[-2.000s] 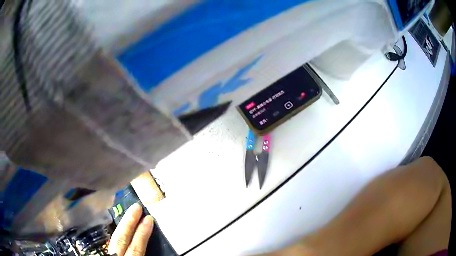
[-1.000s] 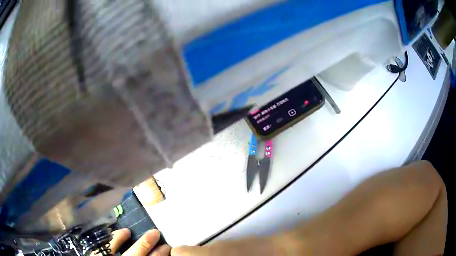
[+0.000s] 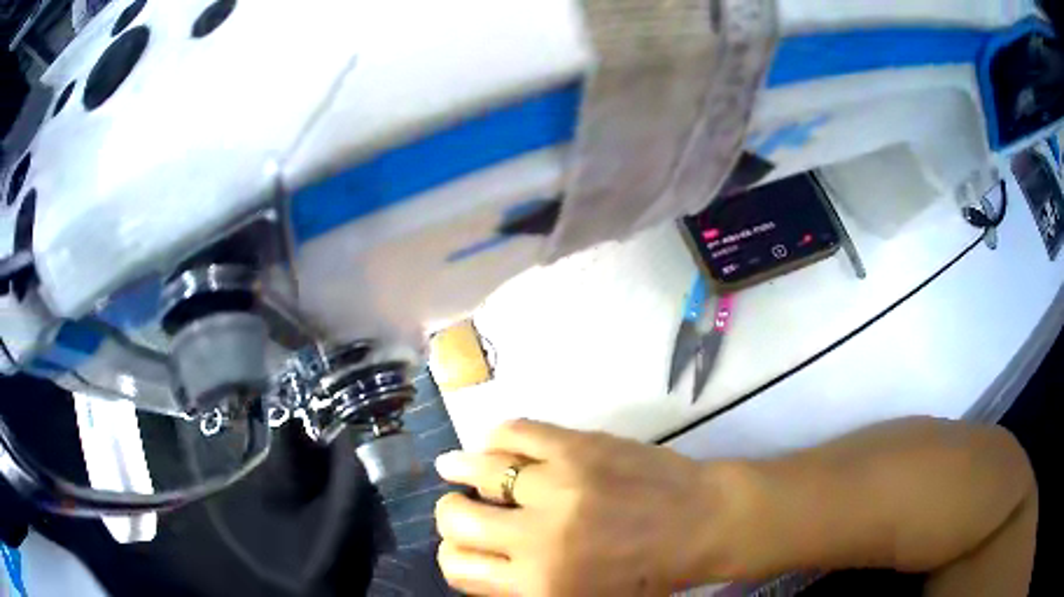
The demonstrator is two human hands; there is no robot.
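My right hand lies at the bottom centre, a ring on one finger. Its fingertips point left and touch the right edge of the pinstriped dark fabric. The thumb is hidden, so a grip on the cloth cannot be told. Plain black fabric lies left of the strip, under the machine's metal parts. The white sewing machine head with its blue stripe crosses the top. The tension assembly hides part of the cloth. The needle area cannot be made out. My left hand is not in view.
A tan block sits above my fingers. A lit phone, a thin metal rod and open-bladed thread snips lie on the white table. A cloth band wraps the machine arm. A control panel is at upper right.
The view has shifted left, showing more of the machine head and black fabric. The forearm and more of my right hand now show; only some fingers showed at the lower left before.
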